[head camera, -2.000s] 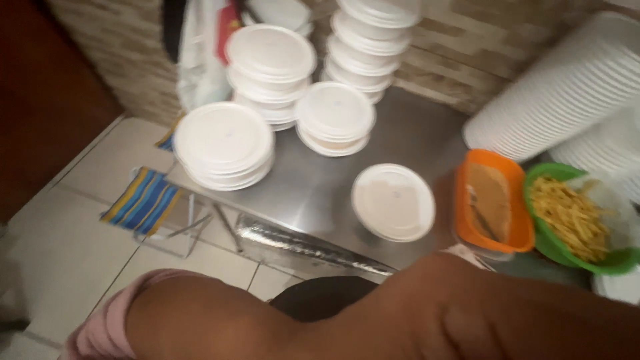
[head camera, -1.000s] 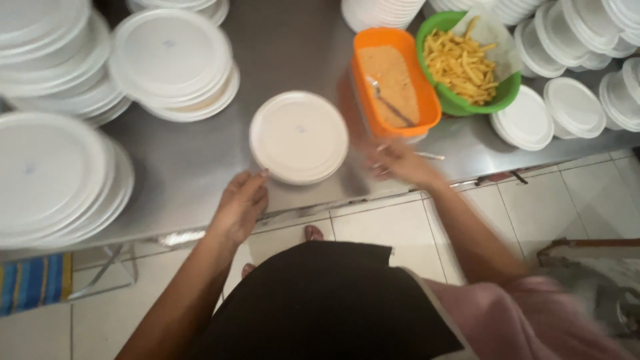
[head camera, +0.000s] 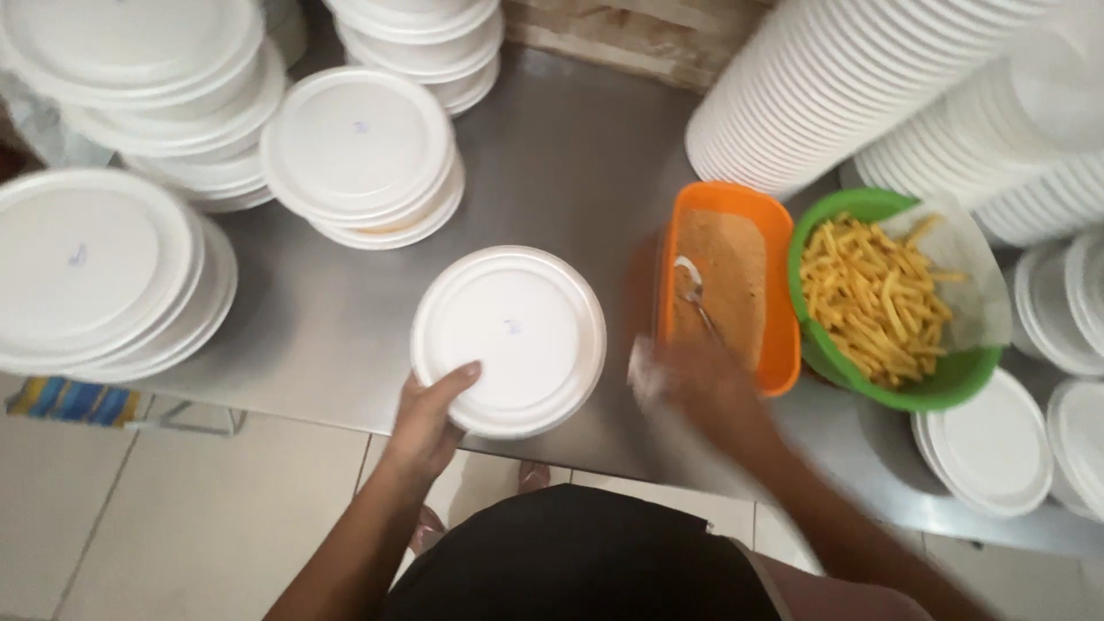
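Note:
A white round lidded foam container (head camera: 517, 336) sits near the front edge of the steel counter. My left hand (head camera: 431, 423) grips its lower left rim, thumb on top of the lid. Blurred by motion, my right hand (head camera: 699, 379) is at the near end of an orange plastic tub (head camera: 780, 345); a small whitish thing shows at its fingers, too blurred to name. In the tub are a tan crumbly or creamy food (head camera: 729, 267) and a metal spoon (head camera: 694, 293). Right beside it stands a green bowl (head camera: 931, 388) of yellow fries (head camera: 880, 302) with paper.
Stacks of lidded white containers (head camera: 354, 142) stand on the left of the steel counter (head camera: 569, 155). Tall leaning stacks of white bowls (head camera: 828, 78) are at the back right, with more lidded containers (head camera: 987, 444) at the right. A striped folding stool (head camera: 73, 401) is below left.
My left hand has come onto the container's rim with its thumb over the lid; a second ago it was at the edge. My right hand remains by the orange tub. The view has shifted.

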